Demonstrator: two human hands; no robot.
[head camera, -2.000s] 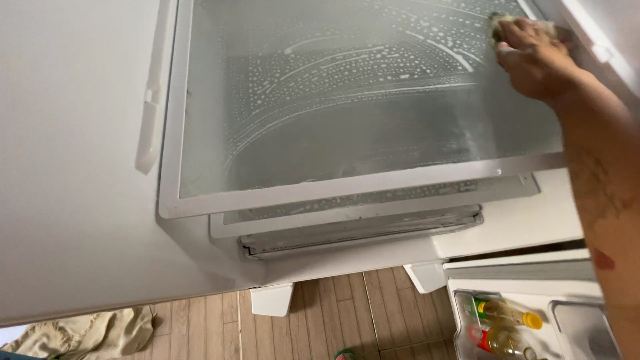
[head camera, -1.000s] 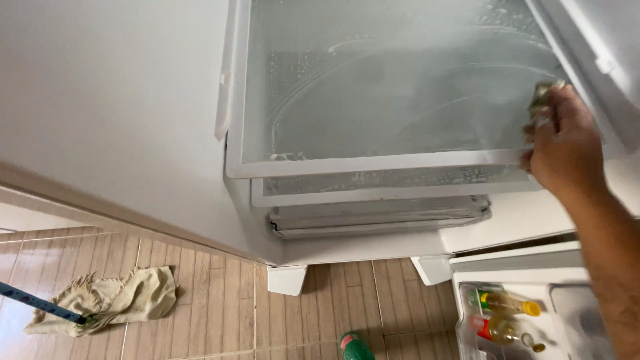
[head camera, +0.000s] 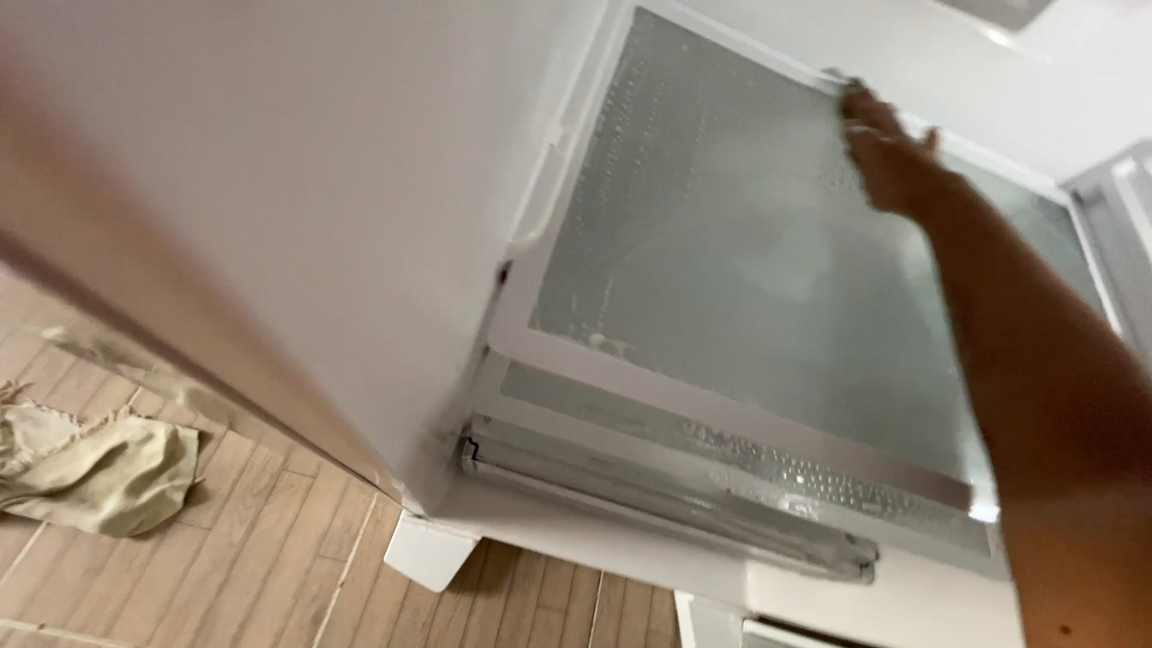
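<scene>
My right hand (head camera: 886, 153) reaches into the refrigerator and presses a dark, blurred sponge or cloth (head camera: 844, 83) against the back edge of the upper glass shelf (head camera: 720, 225). The shelf has a white frame; droplets and faint streaks lie on its left part, and a little foam sits near the front left corner. Below it, a second glass shelf (head camera: 630, 418) bears many droplets along its front. My left hand is out of view.
The white refrigerator side wall (head camera: 360, 225) rises at the left. Under the shelves is a clear drawer or tray edge (head camera: 666, 517). A beige rag (head camera: 117, 468) lies on the wood-look floor (head camera: 270, 558). A white refrigerator foot (head camera: 430, 551) stands below.
My right hand has gone from the shelf's right side to its back edge, still with the sponge or cloth. The view has turned and moved closer; the door bottles have left it.
</scene>
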